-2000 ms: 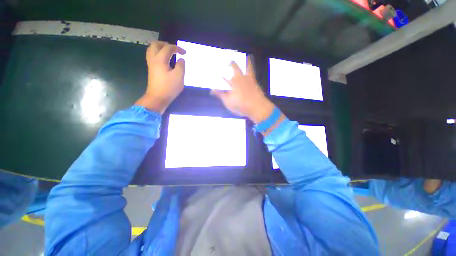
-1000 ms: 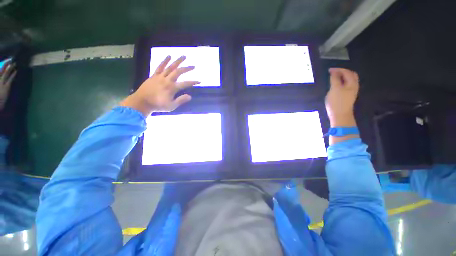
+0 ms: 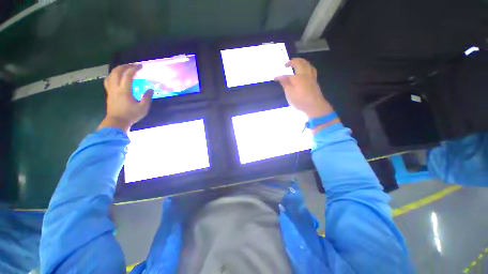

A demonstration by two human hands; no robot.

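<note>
A black foam tray (image 3: 215,109) holds several tablets in two rows. The upper left tablet (image 3: 174,75) shows a pink and blue wallpaper. The upper right tablet (image 3: 251,65), the lower left tablet (image 3: 167,151) and the lower right tablet (image 3: 271,135) are lit white. My left hand (image 3: 127,96) is at the left edge of the upper left tablet, thumb and fingers apart, holding nothing visible. My right hand (image 3: 304,87) is at the right edge of the upper right tablet, fingertips on its edge, thumb apart, holding nothing visible.
The green bench mat (image 3: 59,131) lies to the left. A pale metal rail (image 3: 64,81) and a post (image 3: 320,24) are behind the tray. At the right is a dark tray with a dark screen (image 3: 409,119). Another person's blue sleeve (image 3: 461,160) shows at the right edge.
The upper left screen has gone from white to wallpaper. My left hand has moved from over that screen to its left edge. My right hand has moved left onto the upper right tablet's edge.
</note>
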